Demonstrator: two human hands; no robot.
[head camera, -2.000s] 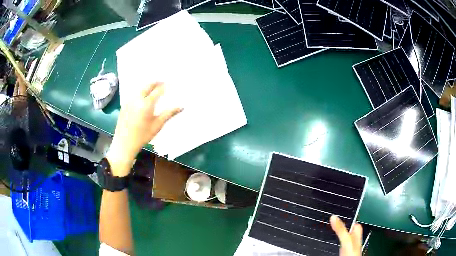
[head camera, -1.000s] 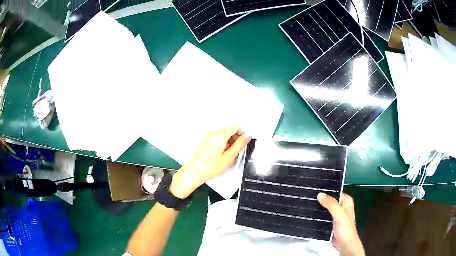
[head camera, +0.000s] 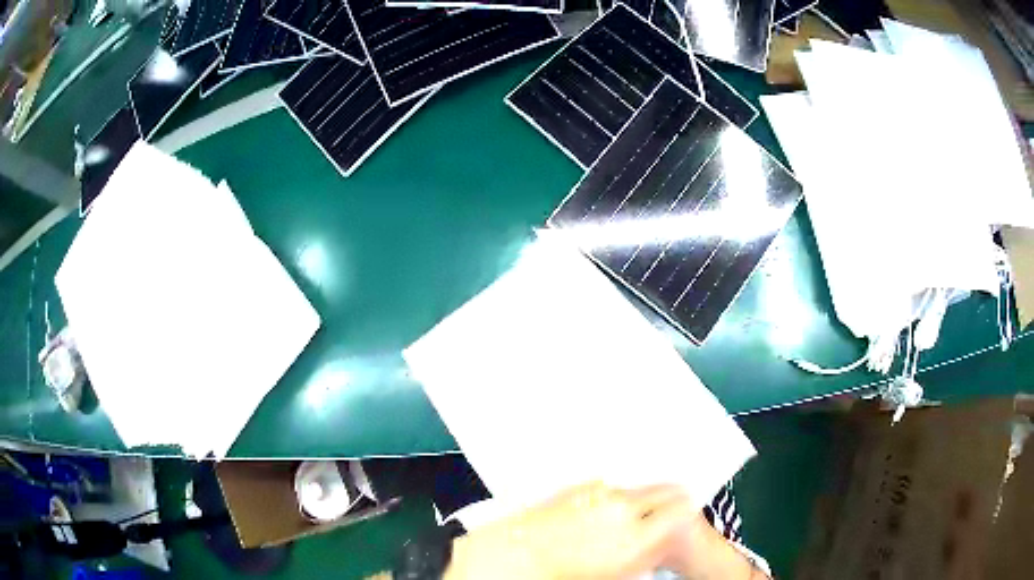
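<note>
A white protective sheet (head camera: 578, 385) lies tilted over a solar panel at the bottom centre. The panel shows only as a dark corner (head camera: 459, 487) left of the sheet and a striped strip by my right hand. My left hand (head camera: 573, 535), with a dark wristband, grips the sheet's near edge. My right hand (head camera: 705, 553) is close beside it at the panel's right side, largely cut off by the frame and overlapped. Its fingertips are hidden.
A white sheet stack (head camera: 181, 317) lies left, beside a whitish lump (head camera: 62, 372). Loose panels (head camera: 680, 210) lie behind. Wrapped panels (head camera: 907, 181) with white cords are piled right. An open box (head camera: 255, 504) and a large carton (head camera: 907, 487) are below the bench edge (head camera: 374, 455).
The white sheet has moved from my left hand's side across the held panel, covering nearly all of it. My hands have come together low in view. The view has shifted, showing more of the right pile.
</note>
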